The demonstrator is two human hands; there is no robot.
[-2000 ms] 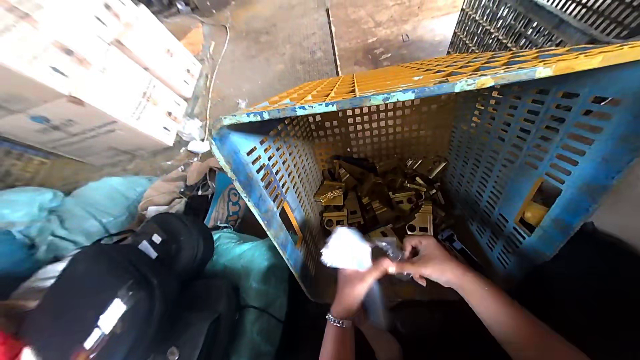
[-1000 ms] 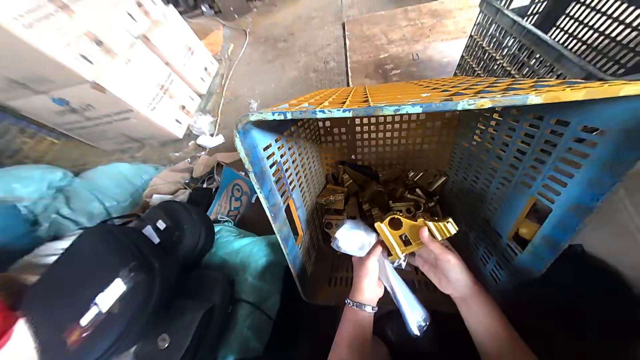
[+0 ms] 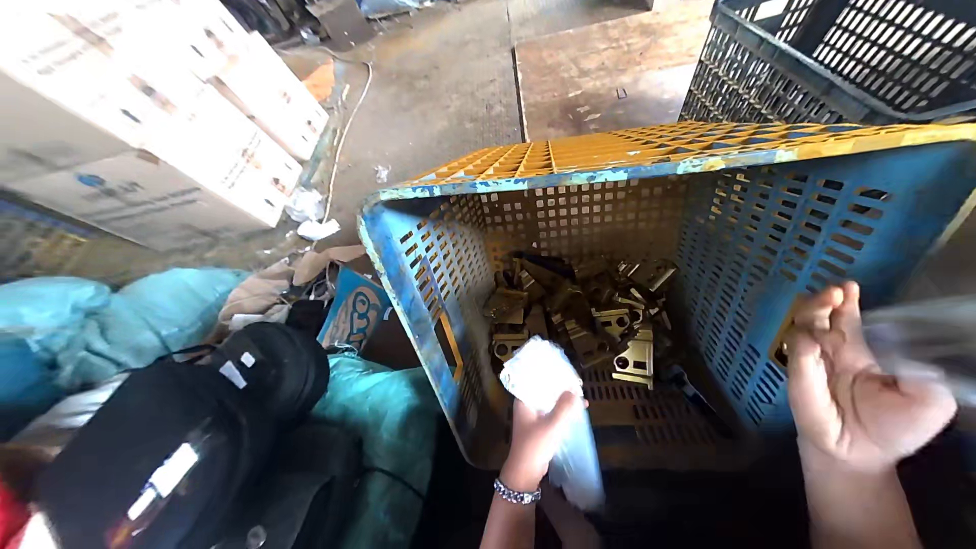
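Observation:
My left hand (image 3: 537,435), with a chain bracelet at the wrist, grips a white, plastic-wrapped item (image 3: 573,450) over the near side of a blue and yellow plastic crate (image 3: 427,191). At the crate's right side my right hand (image 3: 854,381) is raised, palm up and fingers apart. A blurred sheet of clear plastic (image 3: 926,335) is beside its fingers; whether it touches them I cannot tell. Gold-coloured metal parts (image 3: 634,358) with round holes lie in a loose pile on the crate's bottom.
White cartons (image 3: 191,191) are stacked at the upper left. Teal sacks (image 3: 381,427) and a black bag (image 3: 175,450) lie left of the crate. A dark plastic crate (image 3: 801,69) stands behind at the right. A cord (image 3: 347,130) runs along the concrete floor.
The gold metal part between my hands one second ago has left them. My right hand has moved right, away from my left, and opened. My left hand keeps the white wrapped item.

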